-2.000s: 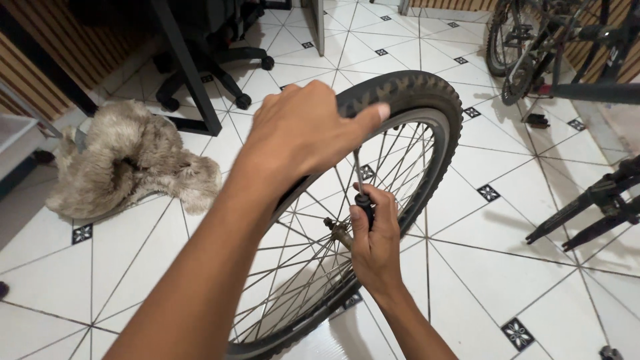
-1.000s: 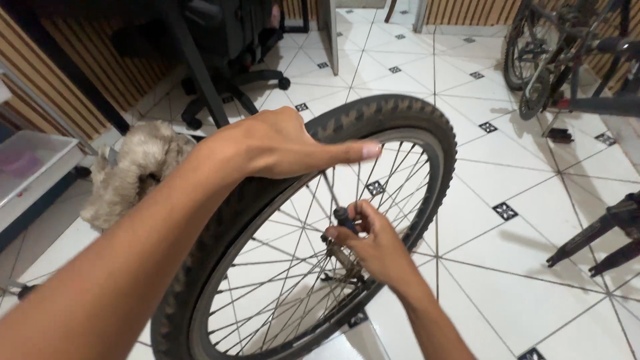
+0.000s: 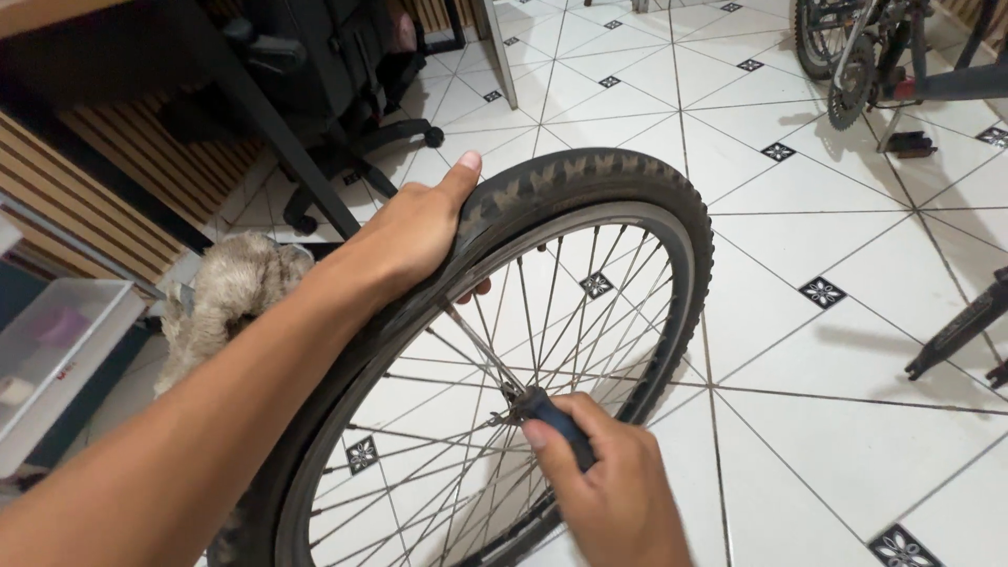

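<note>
A bicycle wheel with a knobby rubber tire [image 3: 583, 175] stands tilted on the tiled floor, its metal rim [image 3: 622, 211] and spokes facing me. My left hand [image 3: 421, 228] grips the tire at the upper left, thumb on the tread; fingertips show behind the rim. My right hand [image 3: 618, 472] is closed around the dark blue handle of a screwdriver-like tool [image 3: 563, 429], in front of the hub. The tool's metal shaft reaches up and left to the rim's edge by my left hand. Its tip is hidden at the tire's edge.
Behind the wheel are a black office chair [image 3: 339, 87] and a desk leg [image 3: 276, 134]. A fluffy beige item [image 3: 244, 276] lies at left, near a clear plastic drawer [image 3: 71, 354]. Bicycle parts stand at the upper right; a black bicycle fork [image 3: 961, 323] is at the right edge.
My right hand now holds the tool by its handle lower down, with the shaft pointing up to the rim. My left thumb has lifted from pointing sideways to pointing up.
</note>
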